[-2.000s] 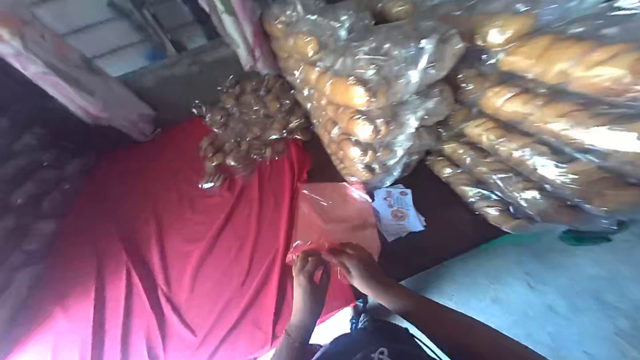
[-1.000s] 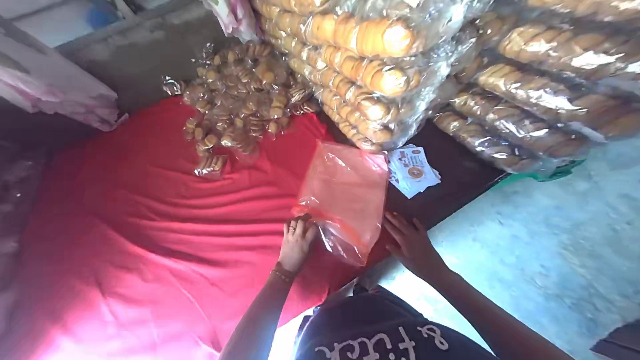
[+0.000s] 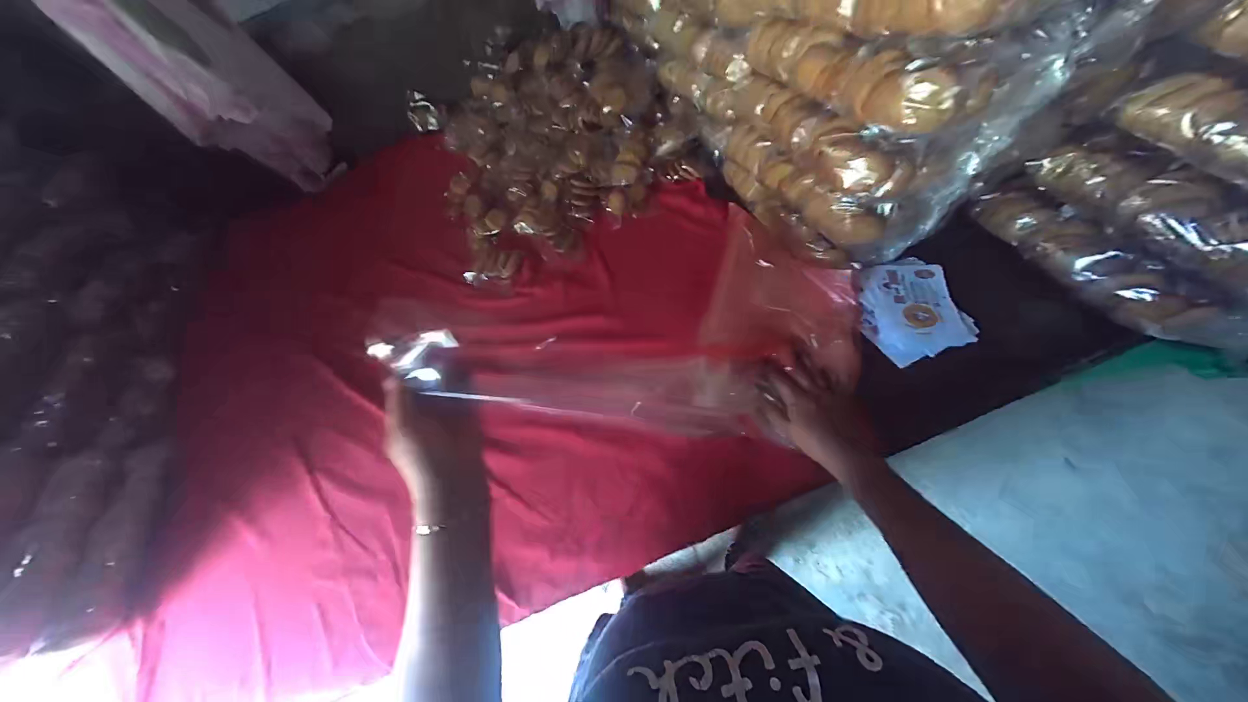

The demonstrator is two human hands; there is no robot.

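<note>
A clear plastic bag (image 3: 585, 385) stretches across the red cloth (image 3: 322, 458). My left hand (image 3: 429, 400), blurred, grips its left end. At the bag's other end is my right hand (image 3: 799, 400), fingers bent over the lower part of the orange-tinted plastic (image 3: 780, 302); whether it pinches the clear bag is hard to tell. Just right of the tinted plastic lies a stack of printed paper labels (image 3: 916, 310). Beyond the hands sits a pile of small clear packets of round biscuits (image 3: 575, 136).
Large clear bags of stacked round biscuits (image 3: 838, 127) fill the back right, with more biscuit bags (image 3: 1102, 234) at the right. Dark plastic-wrapped goods (image 3: 78, 390) stand along the left. A pink-and-white cloth (image 3: 224, 97) hangs at the back left. The cloth's front edge is near my body.
My left hand has moved left, away from the tinted plastic, drawing out the clear bag. My right hand has moved from the tinted plastic's right edge onto its lower part.
</note>
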